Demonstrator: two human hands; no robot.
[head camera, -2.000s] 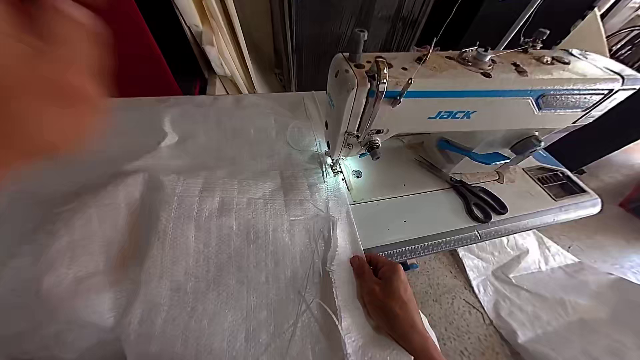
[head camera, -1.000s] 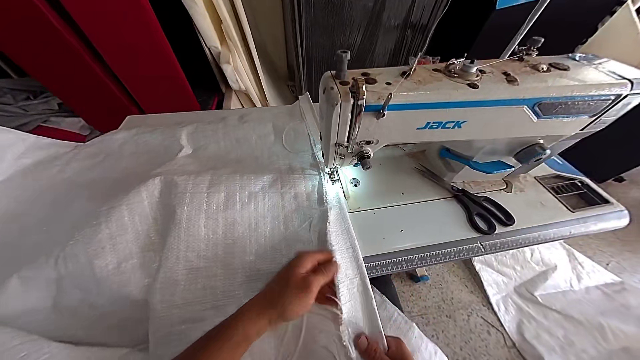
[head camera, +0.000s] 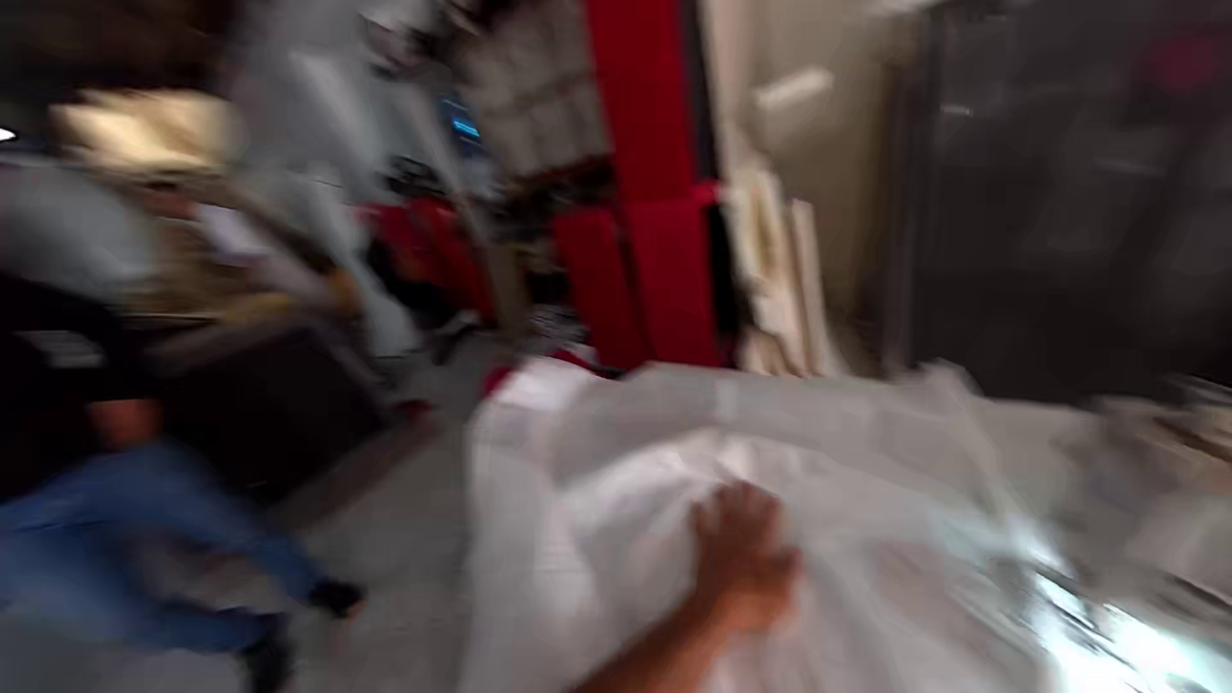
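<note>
The view is strongly blurred. My left hand (head camera: 746, 558) rests on the white woven sheet (head camera: 616, 481), its fingers apart; whether it pinches any of the fabric is not visible. The sheet spreads over the work table and hangs toward its left side. At the lower right, bright light falls on metal parts of the sewing machine (head camera: 1083, 611), close to the sheet, too smeared to make out in detail. My right hand is out of the picture.
A person in blue trousers (head camera: 144, 539) is at the left, beside a dark box-like bench (head camera: 260, 414). Red upright panels (head camera: 664, 269) and pale boards or cloth (head camera: 789, 279) stand behind the table. A dark panel (head camera: 1068, 192) is at the back right.
The view has swung far to the left. My left hand has left the seam edge near the machine and now lies on the sheet with its fingers apart. My right hand has gone out of view.
</note>
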